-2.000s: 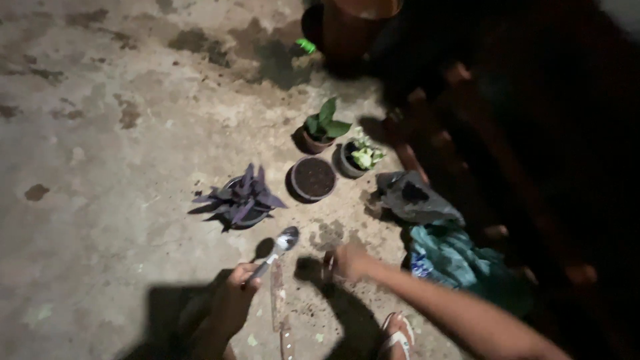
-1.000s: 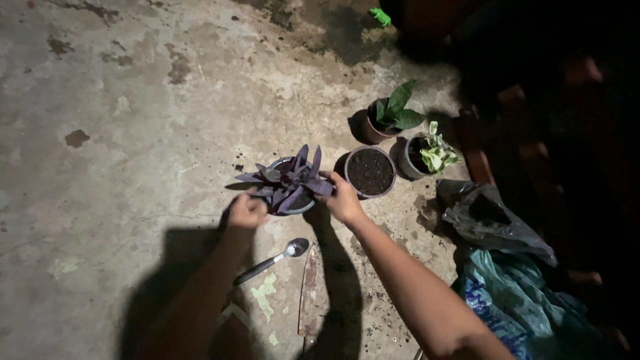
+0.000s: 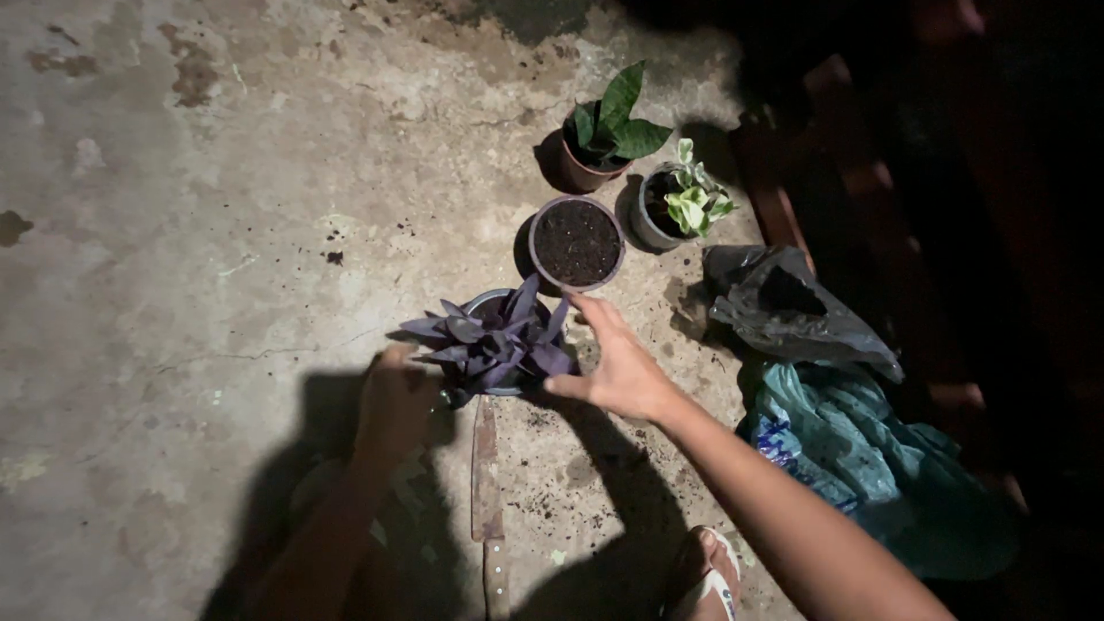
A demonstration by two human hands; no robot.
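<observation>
A potted plant with purple leaves point(image 3: 496, 341) stands on the concrete floor between my hands. At its right side, my right hand point(image 3: 608, 362) has thumb and fingers spread around the leaves and pot; whether it grips the pot is unclear. My left hand point(image 3: 397, 388), in shadow, is at the left leaves, its grip hidden. Just beyond is a round pot of dark soil point(image 3: 577, 242). A knife with a riveted handle point(image 3: 487, 483) lies below the purple plant. The spoon is mostly hidden near my left hand.
Behind the soil pot stand a green-leaved plant in a brown pot point(image 3: 591, 172) and a variegated plant in a grey pot point(image 3: 660, 211). To the right lie a black plastic bag point(image 3: 802, 323) and a teal plastic bag point(image 3: 849, 440). A sandaled foot point(image 3: 711, 573) is at the bottom.
The spoon that my left hand held two seconds ago lay on the floor one second ago. Both hands have moved to the purple plant, which now stands nearer the knife, below the soil pot.
</observation>
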